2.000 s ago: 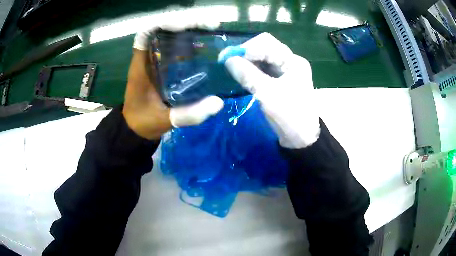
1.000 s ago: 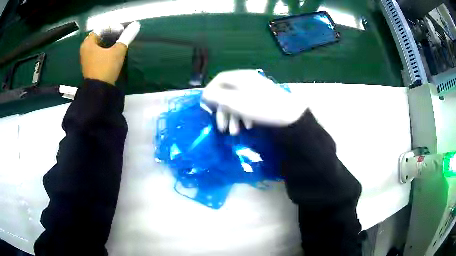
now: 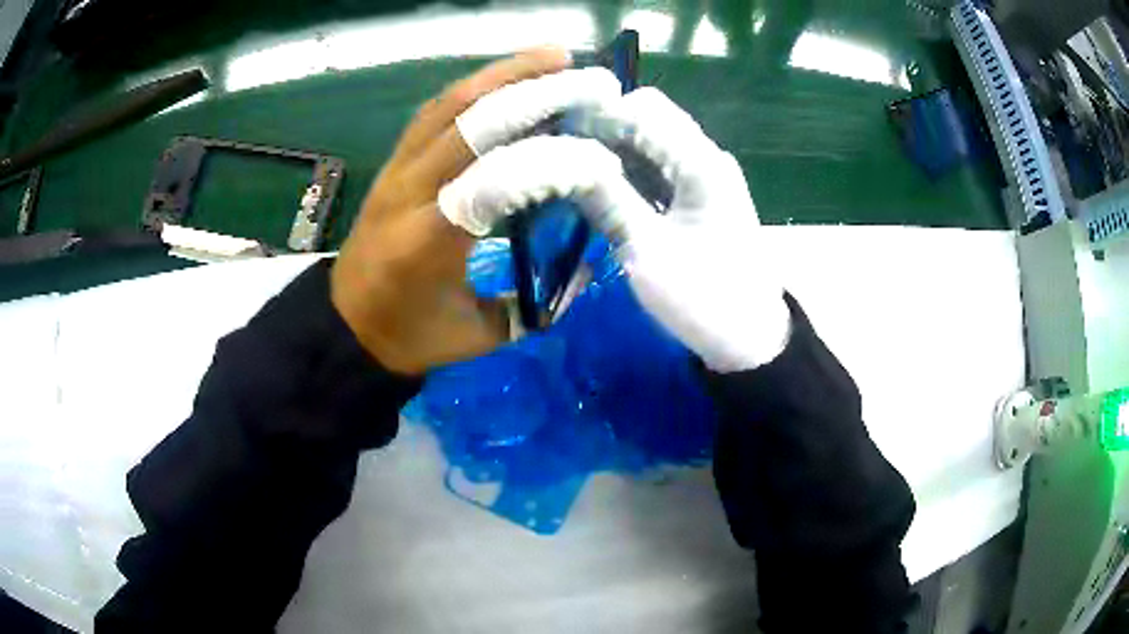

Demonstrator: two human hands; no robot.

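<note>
My left hand (image 3: 427, 229), palm bare with white coverings on some fingers, holds a phone middle frame (image 3: 541, 266) tilted nearly on edge. My right hand (image 3: 700, 223), in a white glove, is closed around the same frame, its fingers meeting those of my left hand. Blue film shows between the hands, and much of the frame is hidden by the fingers. A pile of peeled blue film (image 3: 520, 427) lies just below the hands on the white-covered ledge.
A stripped frame (image 3: 242, 192) lies on the green conveyor belt (image 3: 768, 149) at left. A film-covered frame (image 3: 935, 130) is at the belt's right. A dark bar (image 3: 112, 118) is at far left. A slotted duct (image 3: 1005, 105) and green-lit lamp (image 3: 1114, 421) stand at right.
My left hand has come from the belt at left to the middle. My right hand has left the film pile and gripped a frame. A stripped frame lies at left; another film-covered one shows at far right.
</note>
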